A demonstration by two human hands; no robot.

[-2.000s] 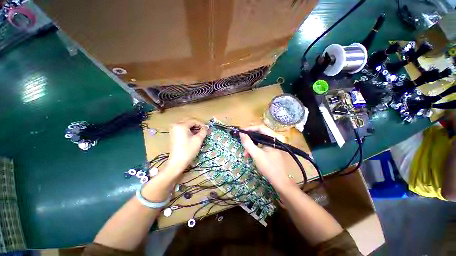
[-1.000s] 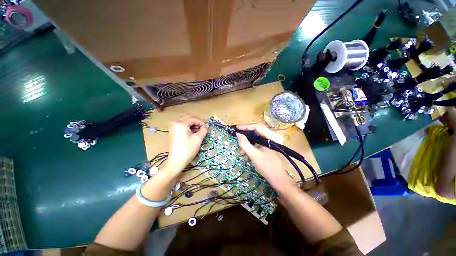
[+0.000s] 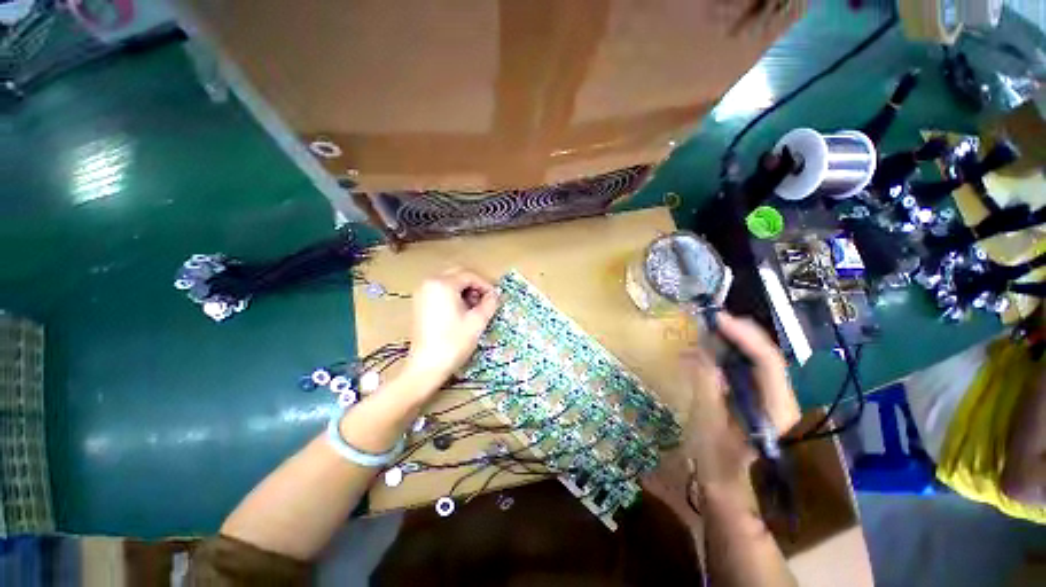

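Observation:
A panel of small green circuit boards point(image 3: 574, 384) lies slanted on the tan board point(image 3: 562, 258). My left hand point(image 3: 451, 327) is at the panel's upper left corner, fingers pinched around a dark wire end, with a pale disc just left of it. Black lead wires with round discs point(image 3: 393, 475) spread left from the panel. My right hand point(image 3: 746, 384) is blurred and holds the black soldering iron point(image 3: 740, 373) right of the panel. The iron's tip end is at the front edge of the round tip-cleaning jar point(image 3: 679, 273); the exact contact is unclear.
A large brown box point(image 3: 482, 92) with spiral grilles point(image 3: 516, 204) stands behind. A solder spool point(image 3: 828, 163), green cap point(image 3: 764, 221) and soldering station point(image 3: 817, 275) stand right. Black wired bundles lie left point(image 3: 270, 278) and far right. A person in yellow point(image 3: 996, 413) is at right.
My right hand and the iron have moved off the panel, right to the jar. My left hand stays at the panel's corner. The whole view has shifted slightly.

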